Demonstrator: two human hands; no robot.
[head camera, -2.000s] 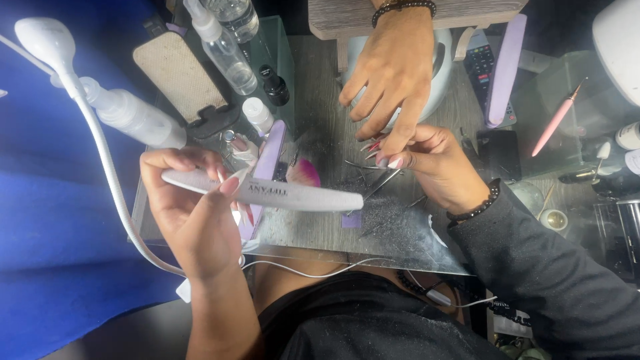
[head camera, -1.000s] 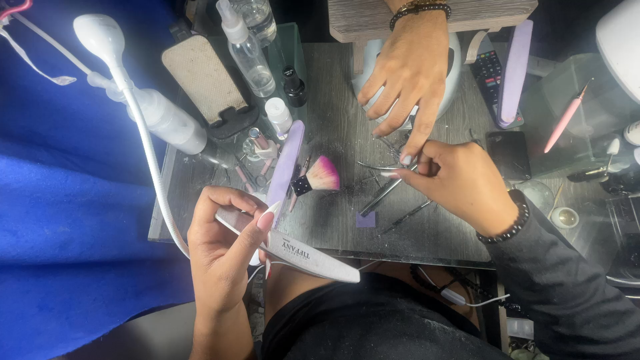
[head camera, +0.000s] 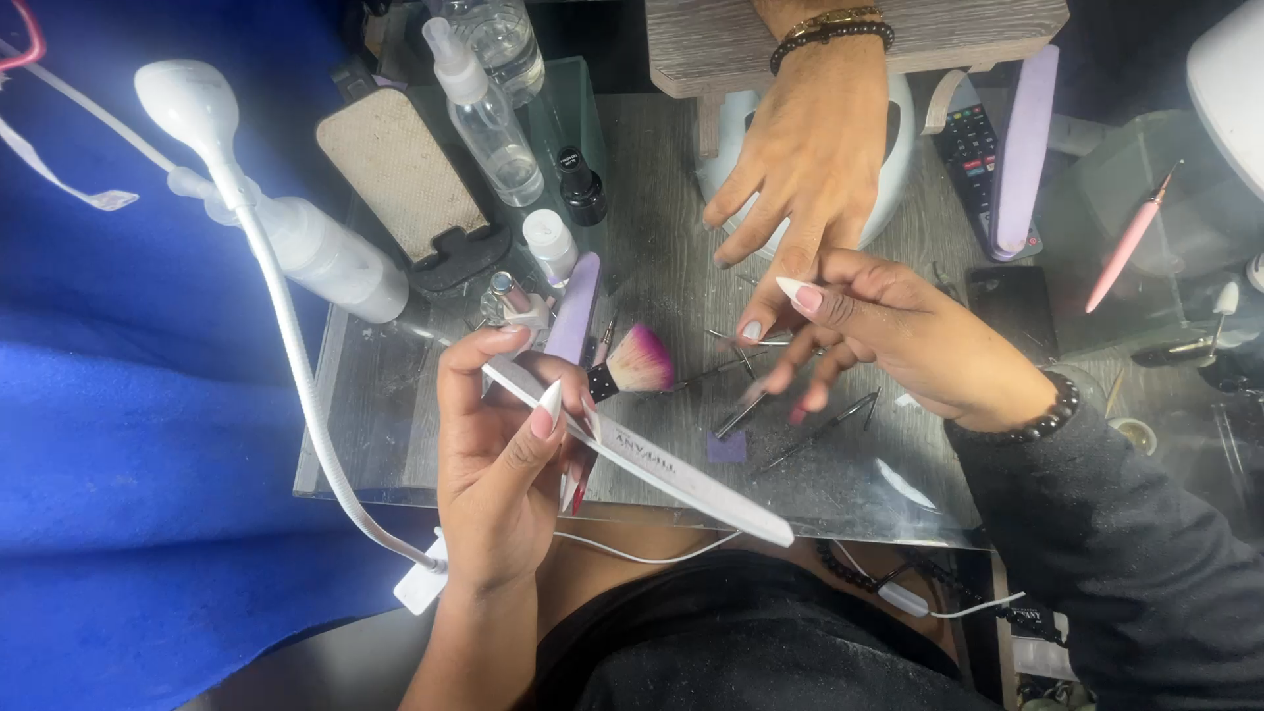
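Observation:
My left hand (head camera: 509, 454) grips a pale nail file (head camera: 681, 479) that bears writing, its long end pointing down to the right. With thumb and fingers spread, my right hand (head camera: 879, 341) is at the index finger of another person's hand (head camera: 815, 158), which reaches in from the top with nails toward me. Below my right fingertips, a slim metal tool (head camera: 741, 417) slants, slightly blurred, over a small purple square (head camera: 727, 447); whether it rests there cannot be told. A pink and white brush (head camera: 642, 360) and a lilac file (head camera: 575, 311) lie beside my left hand.
A white gooseneck lamp (head camera: 281, 296) curves along the left. A spray bottle (head camera: 489, 128), a black bottle (head camera: 581, 188) and a white-capped bottle (head camera: 550, 245) stand at the upper left. Tweezer-like metal tools (head camera: 825, 432) lie mid-table. At right are a remote control (head camera: 973, 163) and a pink-handled tool (head camera: 1126, 247).
My left hand with the file has moved down and away from the other person's hand. My right thumb and fingers have parted, and the metal tool they held is now lower, by the purple square.

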